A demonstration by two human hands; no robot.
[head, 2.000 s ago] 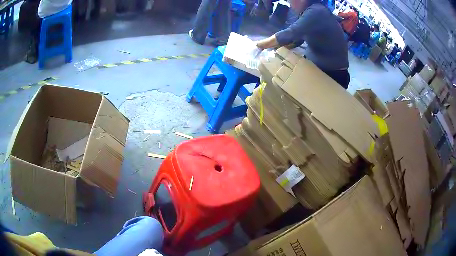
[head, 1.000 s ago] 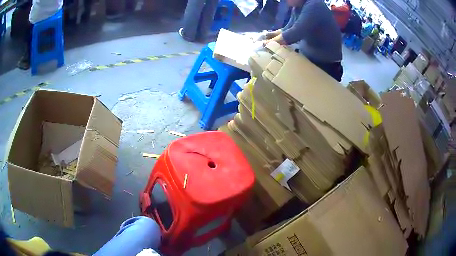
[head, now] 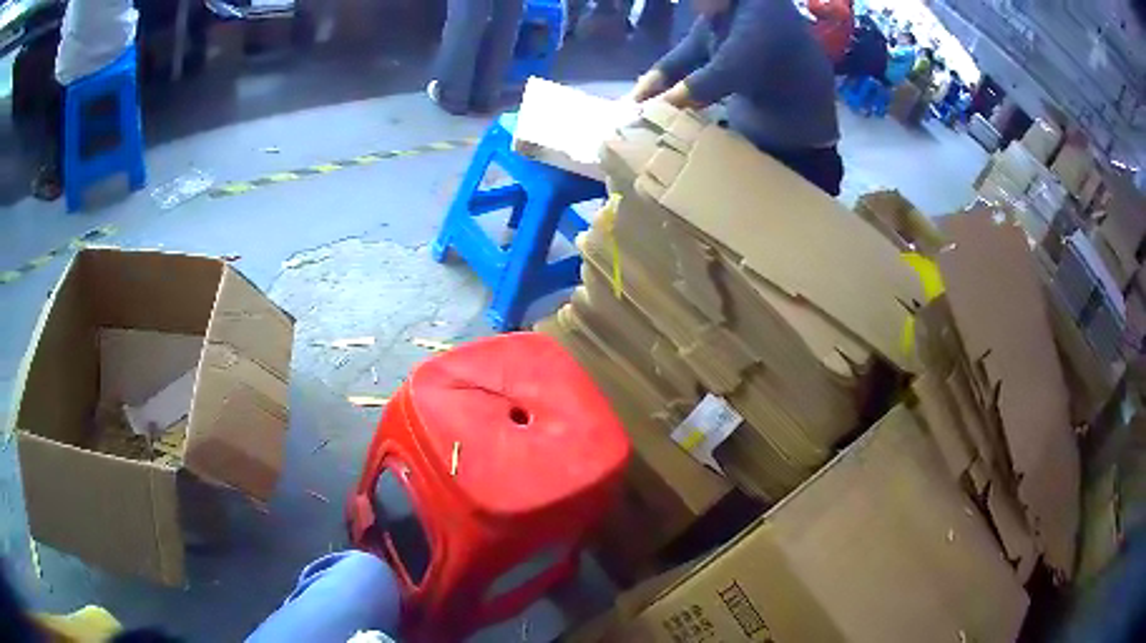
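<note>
Neither of my hands can be made out. A small white patch at the bottom edge, beside my blue-clad knee [head: 329,603], may be a glove, but too little shows to tell. A red stool [head: 534,446] stands by the knee, a thin tan offcut on its top. Right of it rises a thick, leaning stack of brown cardboard blanks [head: 742,339] with yellow strap pieces and a white label [head: 706,427]. A large closed carton with dark print [head: 842,540] lies at the lower right.
An open scrap box [head: 94,502] holding offcuts stands at left. Offcuts lie on the floor. Behind, a person [head: 777,88] reaches over a pale box [head: 566,122] on a blue stool [head: 522,226]. More blue stools [head: 103,138] and people are beyond.
The view has shifted slightly, so most things sit further left in the picture. The person behind still has both hands near the pale box. No hand of mine has clearly appeared.
</note>
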